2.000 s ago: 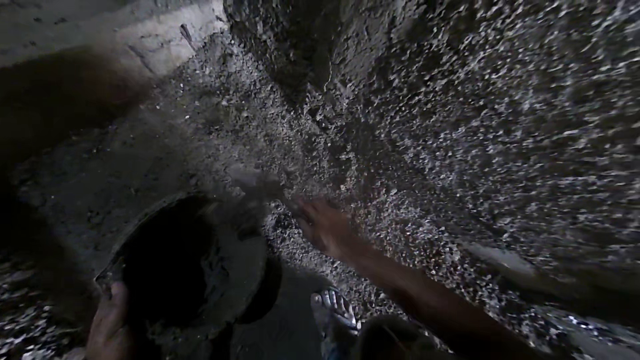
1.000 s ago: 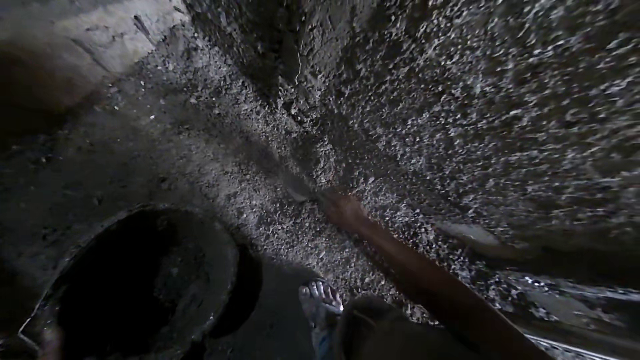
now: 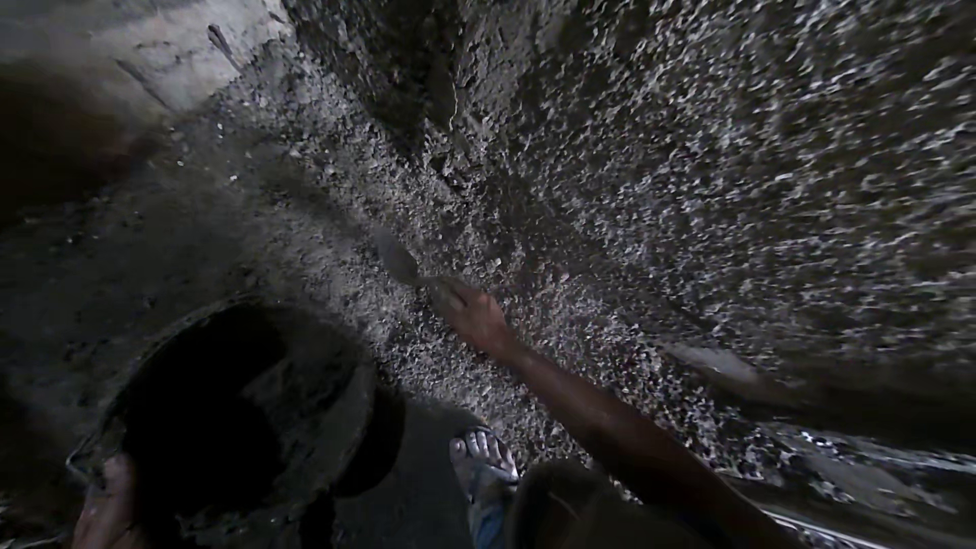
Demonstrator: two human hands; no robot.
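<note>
My right hand is closed round the handle of a trowel, whose blurred blade points up and left over loose gritty mortar or gravel at the foot of a rough wall. At the lower left, my left hand grips the rim of a dark round bucket or pan. The container is tilted with its mouth towards me. Its deep inside is in shadow, and some grey residue coats its wall. The fingers of my left hand are partly hidden by the dark.
A rough, pebbly wall rises along the right. A pale concrete ledge lies at the top left. My bare-toed foot stands on the ground just right of the container. A pale flat piece lies at the wall's base.
My right hand and the trowel have moved away from the container's mouth, where they were two seconds ago, to the loose material beside the wall. My left hand stays at the container's rim.
</note>
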